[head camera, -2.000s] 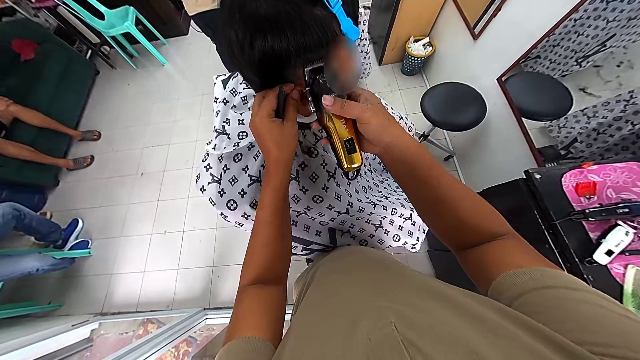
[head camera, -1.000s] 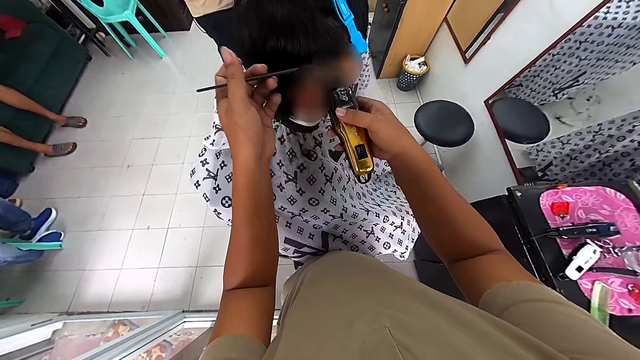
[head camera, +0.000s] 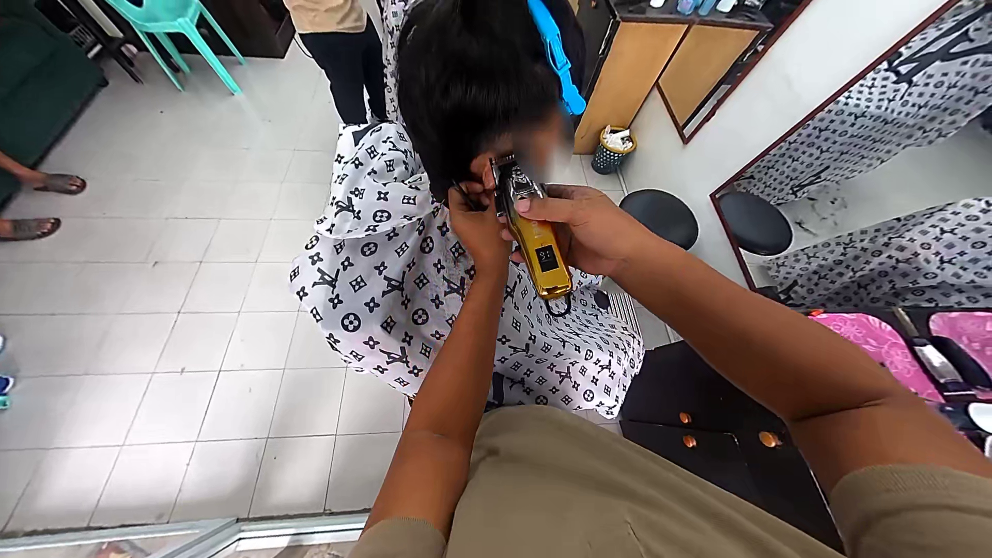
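Observation:
A gold cordless hair clipper with a small lit display is in my right hand, its blade end up beside the ear of a seated person. That person's dark hair carries a blue hair clip, and a white patterned barber cape covers the body. My left hand is at the hair just below the ear, left of the clipper head. A dark, thin comb shows partly between its fingers; the rest is hidden.
A round black stool stands right of the seated person, near a wastebasket and a wall mirror. A black drawer cabinet is at lower right. Another person stands behind; a green plastic chair and someone's sandaled feet are at left.
My left hand, raised with the thin comb one second ago, has come down to the hair near the ear. My right hand still holds the clipper. The view has shifted.

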